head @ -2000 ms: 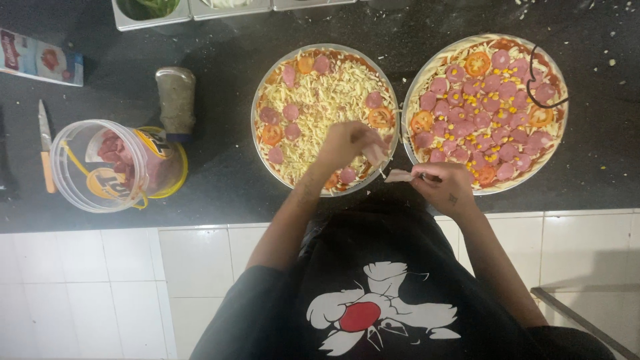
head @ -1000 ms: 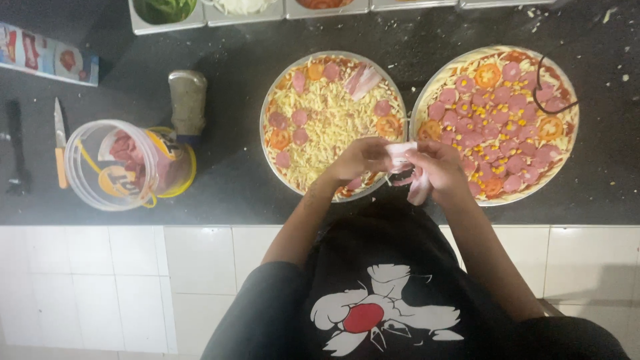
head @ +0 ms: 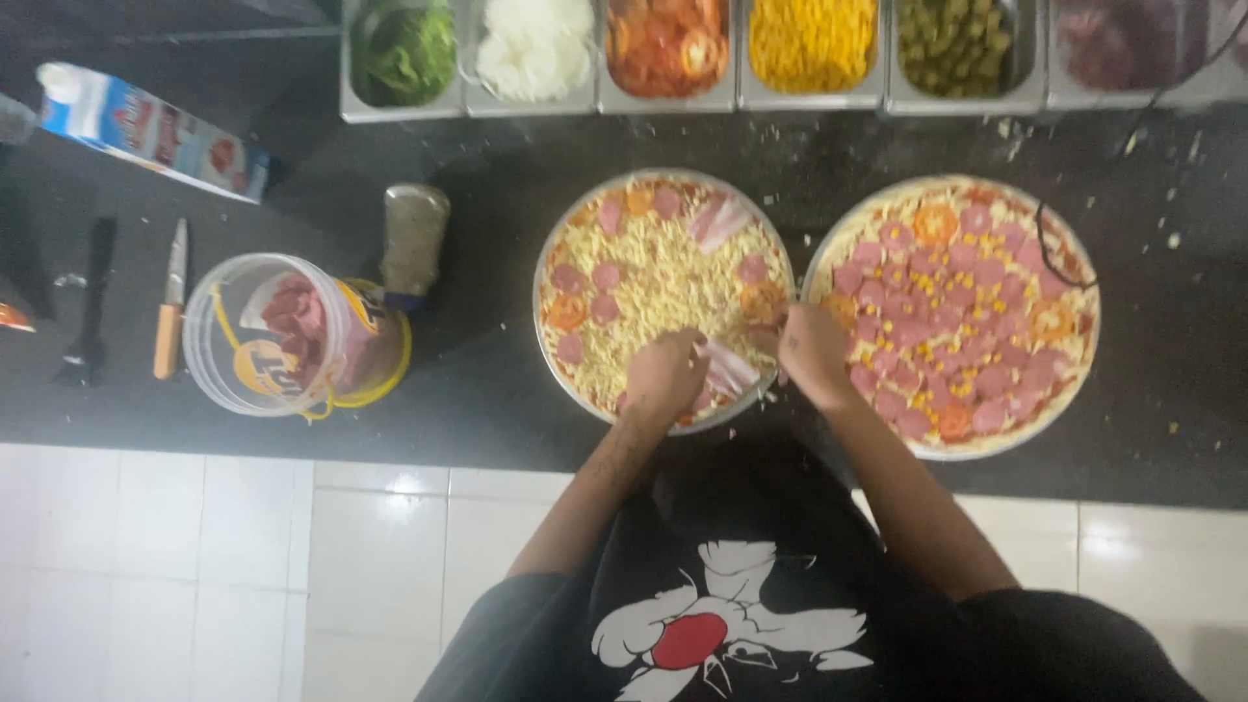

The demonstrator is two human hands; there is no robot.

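Note:
Two raw pizzas in round metal pans lie side by side. The left pizza (head: pixel 663 263) has shredded cheese, sausage slices, tomato and bacon strips (head: pixel 719 223) at its upper right. My left hand (head: pixel 666 378) rests over its lower part, fingers at more bacon strips (head: pixel 729 369). My right hand (head: pixel 812 353) is between the pans, its fingertips at the left pizza's right edge; whether it grips a strip is unclear. The right pizza (head: pixel 955 312) is thick with sausage slices, corn and tomato, and a dark thin cord (head: pixel 1053 255) appears across its upper right.
Steel trays of greens (head: pixel 414 58), onion (head: pixel 534 49), tomato (head: pixel 668 44), corn (head: pixel 814 44) and chopped green topping (head: pixel 951 49) line the back. At left are a tipped clear bucket (head: pixel 263 336) holding meat, a shaker jar (head: pixel 414 239), a knife (head: pixel 171 302) and a carton (head: pixel 156 132).
The bacon held between both hands a second ago now lies partly on the left pizza's lower right. My hands have moved apart. Two seconds ago, no bacon lay at the upper right.

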